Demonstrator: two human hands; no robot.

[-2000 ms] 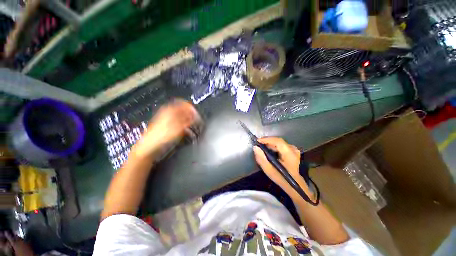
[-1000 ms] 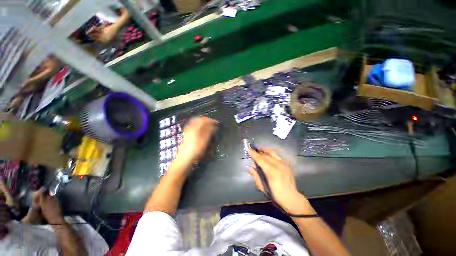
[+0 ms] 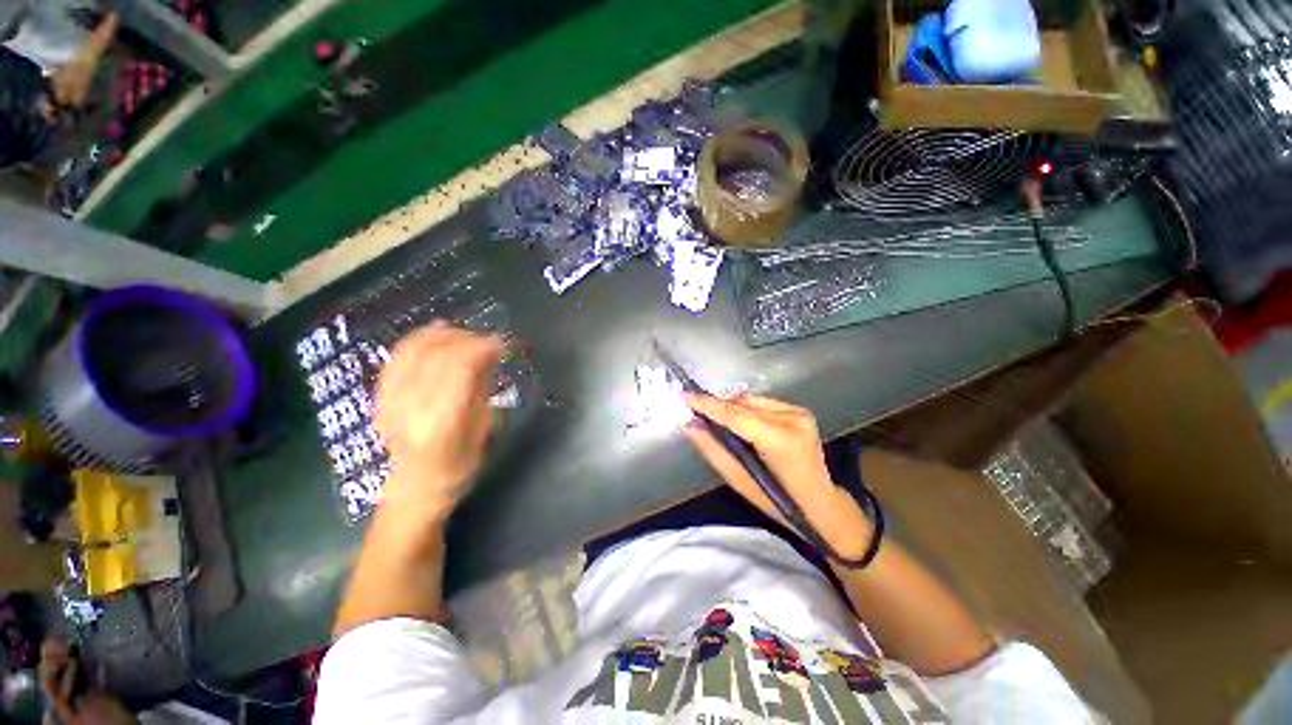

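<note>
My right hand [image 3: 772, 451] holds a black pen-like soldering iron [image 3: 726, 431], its thin tip pointing up-left. A small white-silver board [image 3: 655, 402] lies on the bench mat beside the tip, under bright glare. My left hand [image 3: 442, 404] is over the right part of the clear blister tray [image 3: 340, 411], fingers bent and blurred; whether it pinches a part cannot be told. The tray's left pockets show rows of white parts. A heap of dark grey and whitish flat parts [image 3: 609, 198] lies at the back centre.
A brown tape roll [image 3: 751, 181] stands beside the heap. Wire strands and coils [image 3: 928, 170] lie right of it. A cardboard box with a blue-white lump [image 3: 992, 106] is back right. A purple-rimmed fan [image 3: 149, 371] is left. A large carton [image 3: 1176, 496] is right. A green conveyor [image 3: 354, 128] runs behind.
The view swung right and back. A white-silver board now shows by the iron's tip, where two seconds ago there was only glare. My left hand is farther left, over the tray.
</note>
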